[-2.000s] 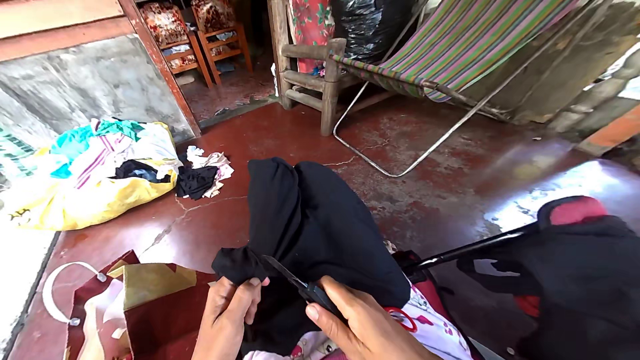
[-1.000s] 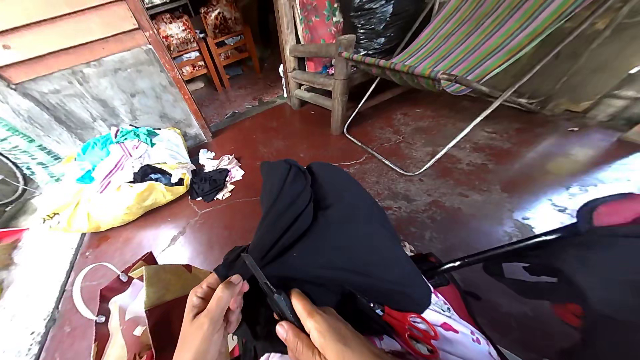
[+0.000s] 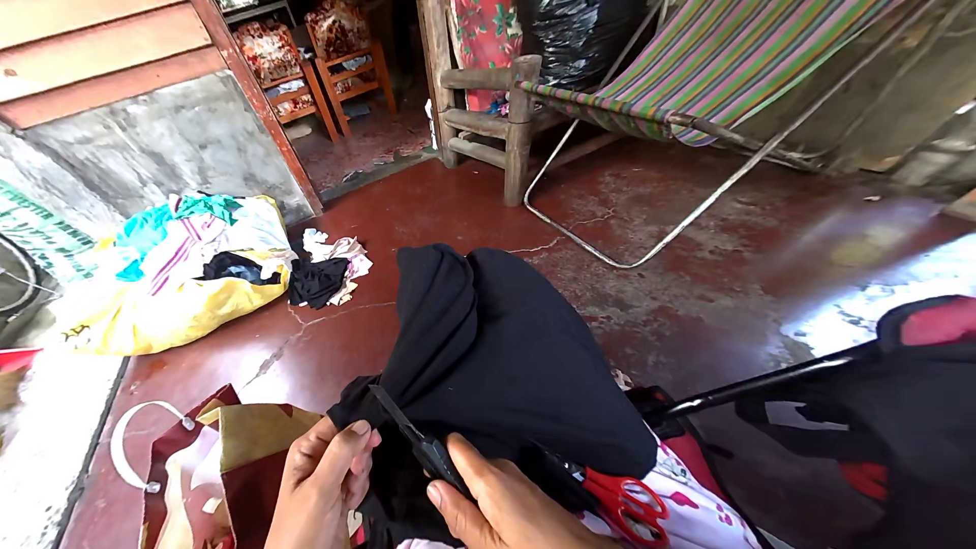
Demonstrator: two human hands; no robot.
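Note:
Black cloth (image 3: 526, 351) lies draped over my lap. My left hand (image 3: 328, 473) pinches a bunched edge of it between thumb and fingers. In my right hand (image 3: 496, 503) is a utility knife (image 3: 435, 450) with a black handle; its blade points up and left and lies against the cloth just right of my left fingertips. Red-handled scissors (image 3: 629, 507) rest beside the cloth on white fabric with a pink print (image 3: 705, 499), their blades partly hidden by the black cloth.
A paper bag (image 3: 259, 450) with a white handle stands at lower left. Beyond it are a yellow sack (image 3: 183, 316) heaped with clothes and small cloth scraps (image 3: 320, 280). A striped sling chair (image 3: 686, 69) stands ahead. A black metal bar (image 3: 755, 385) and black fabric item (image 3: 907, 427) are at right.
The knife blade has shifted slightly along the bunched edge near my left fingers. The scissors show more clearly than two seconds ago. Both hands keep their hold.

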